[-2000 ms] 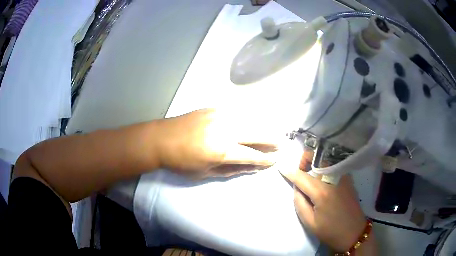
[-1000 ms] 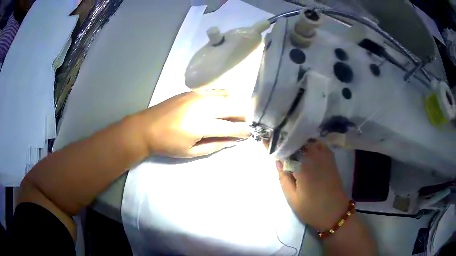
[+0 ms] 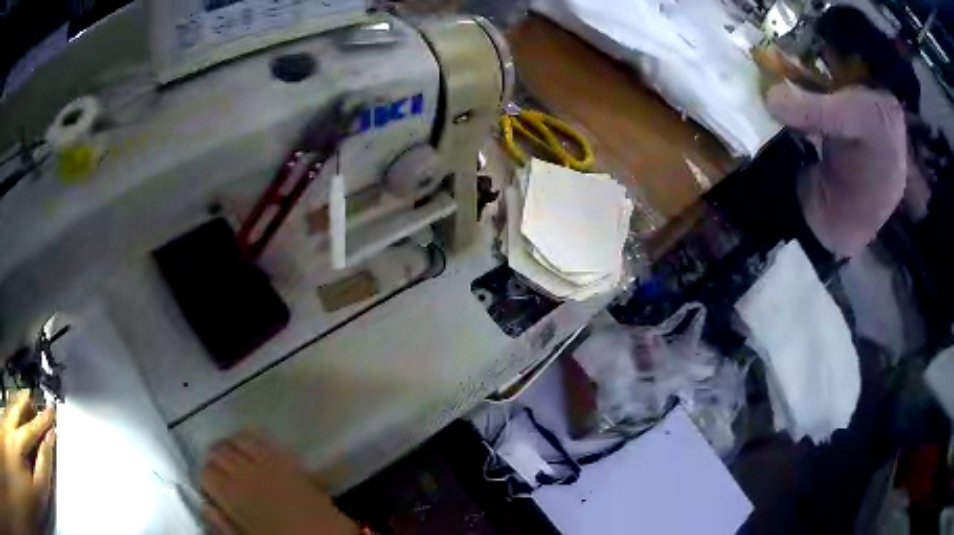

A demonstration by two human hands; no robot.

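Observation:
A white fabric panel [image 3: 110,449] lies at the lower left, glaring under the lamp light. The presser foot and needle area [image 3: 47,361] shows at the left edge. My left hand [image 3: 25,449] is cut off by the left edge; its fingers rest on the fabric below the presser foot, and whether they grip it is hidden. My right hand [image 3: 267,486] is slightly blurred, palm down on the machine table beside the fabric's right edge, with nothing visible in it. The white sewing machine [image 3: 366,73] spans the upper left.
A dark phone [image 3: 222,293], red-handled snips [image 3: 280,199] and a white stick [image 3: 338,222] lie on the machine bed. Small cream pieces [image 3: 575,225] are stacked beside yellow-handled scissors [image 3: 549,138]. Plastic bags [image 3: 664,371] and a pale board [image 3: 654,486] are low right. A person [image 3: 858,136] works beyond.
The view has swung far to the right, so the needle area is now at the left edge. My right hand has moved away from the presser foot onto the table.

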